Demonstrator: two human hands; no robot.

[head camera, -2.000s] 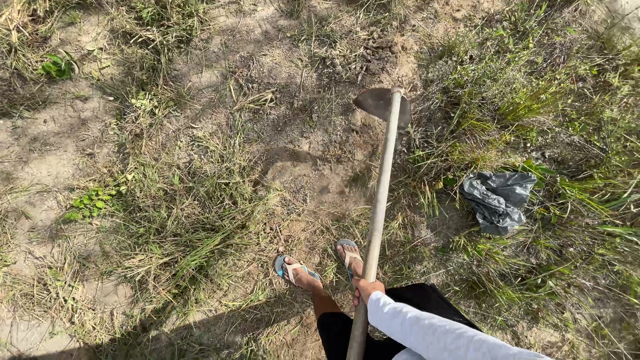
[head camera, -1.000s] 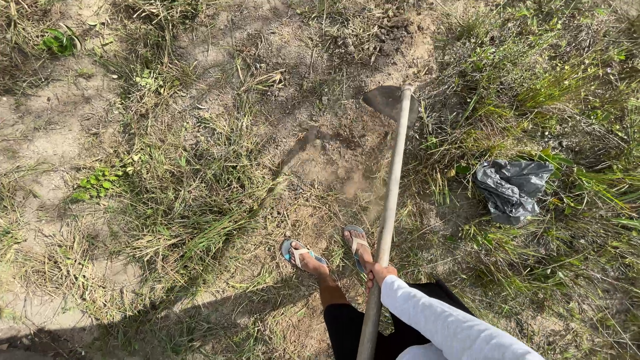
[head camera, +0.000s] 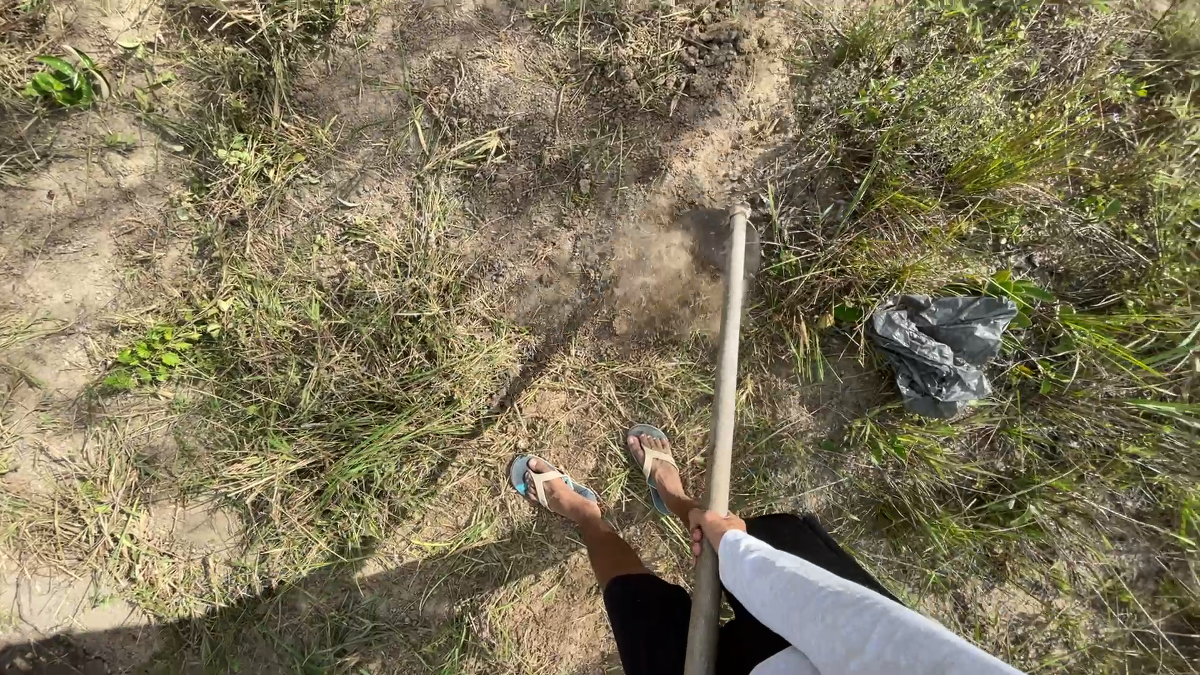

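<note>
My right hand, in a light grey sleeve, grips the long wooden handle of a hoe. The handle slants up from the bottom edge, passing just right of my feet. At its far end the dark metal blade is blurred and low over bare soil, with a cloud of dust beside it on the left. Whether the blade touches the soil cannot be told. My left hand is not in view.
My feet in flip-flops stand on dry cut grass left of the handle. A crumpled dark plastic bag lies on grass to the right. Taller grass grows at the right, flattened grass and leafy weeds at the left.
The hoe's head has come closer to my feet than a second ago, and the dust beside it has grown thicker. My right hand has kept its hold on the handle.
</note>
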